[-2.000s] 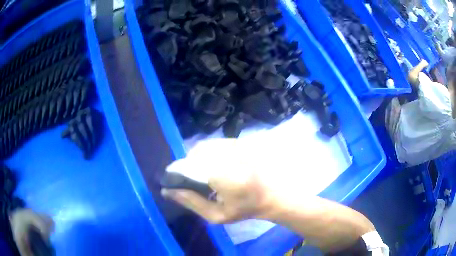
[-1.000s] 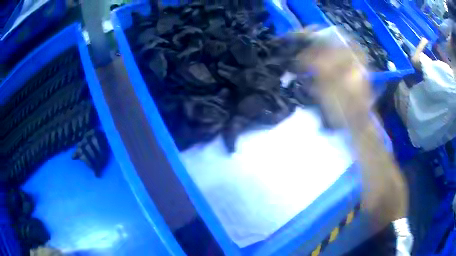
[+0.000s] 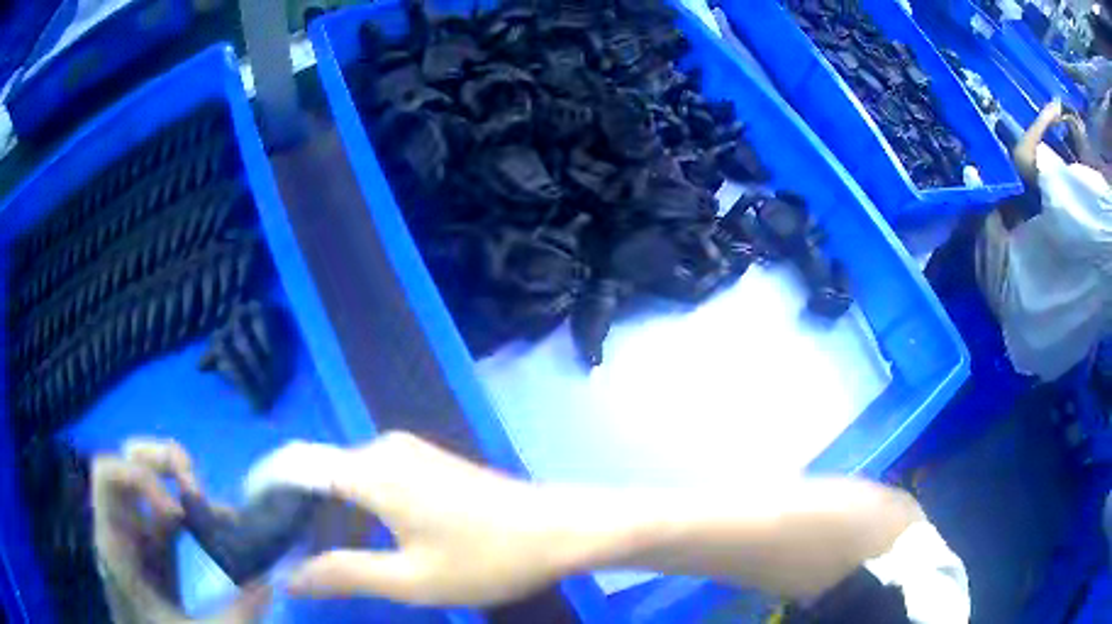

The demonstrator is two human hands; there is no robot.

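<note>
My left hand point(image 3: 140, 524) is at the lower left, over the left blue bin, with its fingers on a black moulded part point(image 3: 250, 530). My right hand point(image 3: 415, 518) reaches in from the right and holds the same part between thumb and fingers. A white covering shows on its fingertips. The part is blurred and partly hidden by the fingers. The left blue bin point(image 3: 278, 232) holds nested rows of black parts point(image 3: 134, 262) and a short separate group point(image 3: 248, 354).
The right blue bin point(image 3: 908, 347) holds a jumbled pile of black parts point(image 3: 537, 159) on a white liner point(image 3: 695, 390). A brown strip point(image 3: 366, 305) and a grey post point(image 3: 268, 61) stand between the bins. Another blue bin point(image 3: 908, 183) and a person in white point(image 3: 1055, 268) are at the right.
My right hand was blurred over the pile's right side a second ago and is now at the lower left on the part. My left hand has come further into view.
</note>
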